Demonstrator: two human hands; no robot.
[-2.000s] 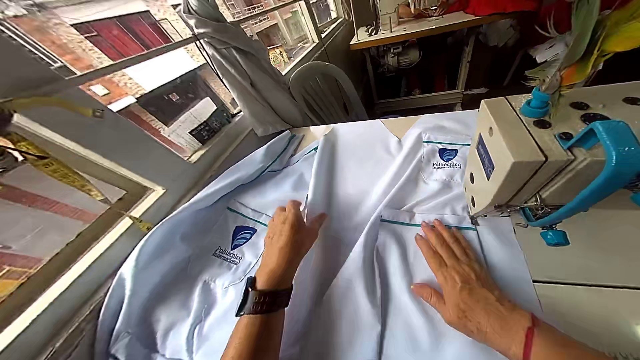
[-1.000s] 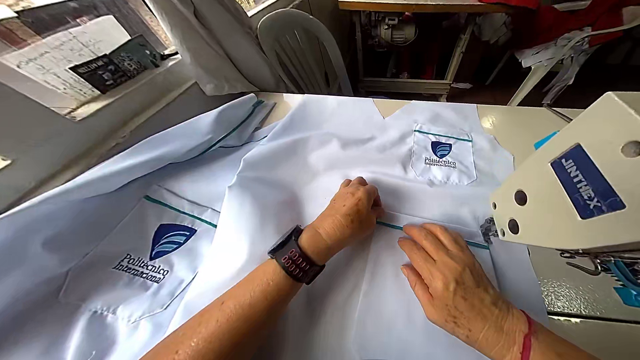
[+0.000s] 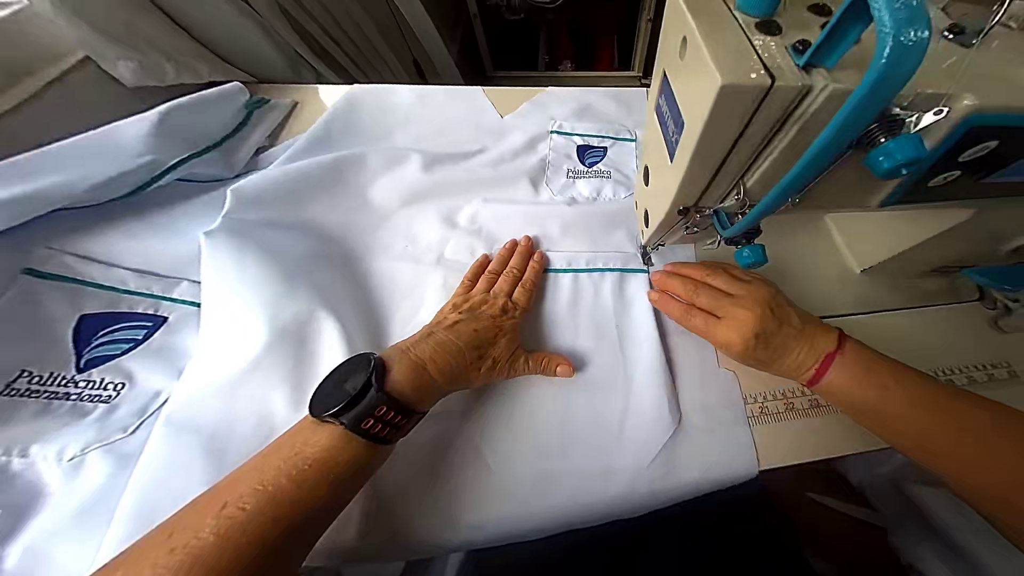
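Note:
White fabric of a garment (image 3: 384,200) covers the table. My left hand (image 3: 488,320) lies flat on it with fingers spread, over the left part of a large patch pocket (image 3: 592,360) with a teal trim line. My right hand (image 3: 728,312) rests at the pocket's upper right corner, its fingers together and nearly straight, fingertips on the cloth beside the presser foot (image 3: 646,254) of the sewing machine (image 3: 712,104). A smaller pocket with an embroidered shield (image 3: 592,157) lies farther back. Another embroidered pocket (image 3: 104,360) is at the left.
The machine's head, with its blue guard bar (image 3: 832,152) and blue tension knobs, stands at the right. A printed ruler scale (image 3: 788,406) runs along the table near my right wrist. Folded white cloth with teal trim (image 3: 192,160) lies at the left, below a grey curtain (image 3: 184,40).
My left hand has opened from a bent grasp to flat on the cloth. My right hand has moved from the pocket's top to its right corner. The pocket corner is now at the presser foot.

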